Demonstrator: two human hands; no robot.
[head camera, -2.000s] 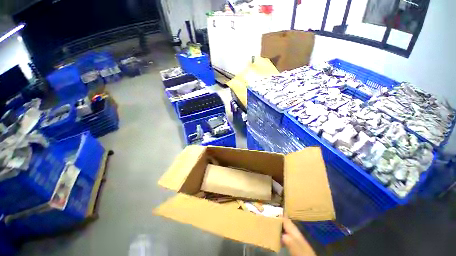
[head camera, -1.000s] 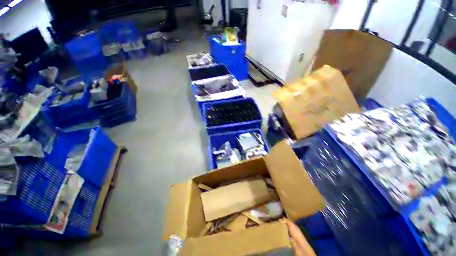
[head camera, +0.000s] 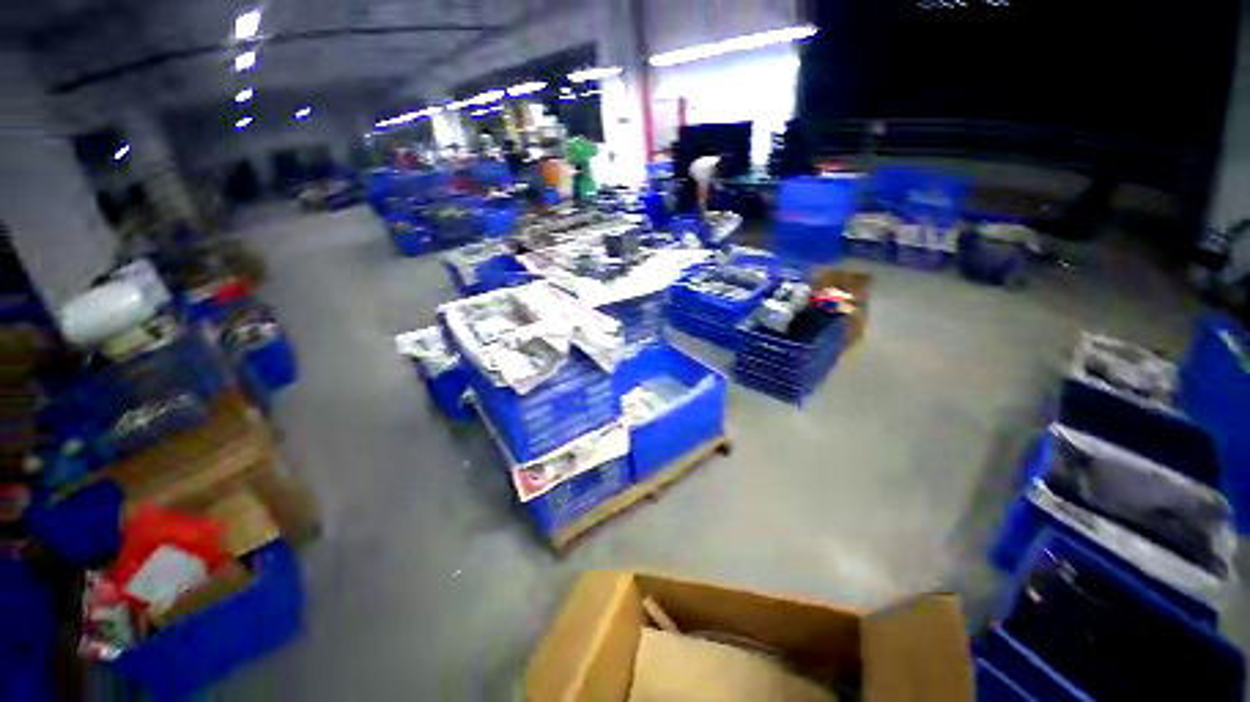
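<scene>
An open cardboard carton (head camera: 747, 617) is at the bottom centre, close in front of me, with its flaps out and its lower part cut off by the picture's edge. A flat brown cardboard piece (head camera: 706, 668) lies inside it. Neither my left hand nor my right hand is in the picture.
A wooden pallet (head camera: 644, 497) with stacked blue crates (head camera: 681, 428) stands ahead. More blue crates (head camera: 1097, 597) line the right side. At the left is a blue crate (head camera: 226, 620) with a red bag (head camera: 167, 538). A person (head camera: 703, 176) is in the background.
The view has swung left and up. The carton now sits lower in the picture, and the hand seen at its right corner is out of view. The crates with pale pieces have left the view.
</scene>
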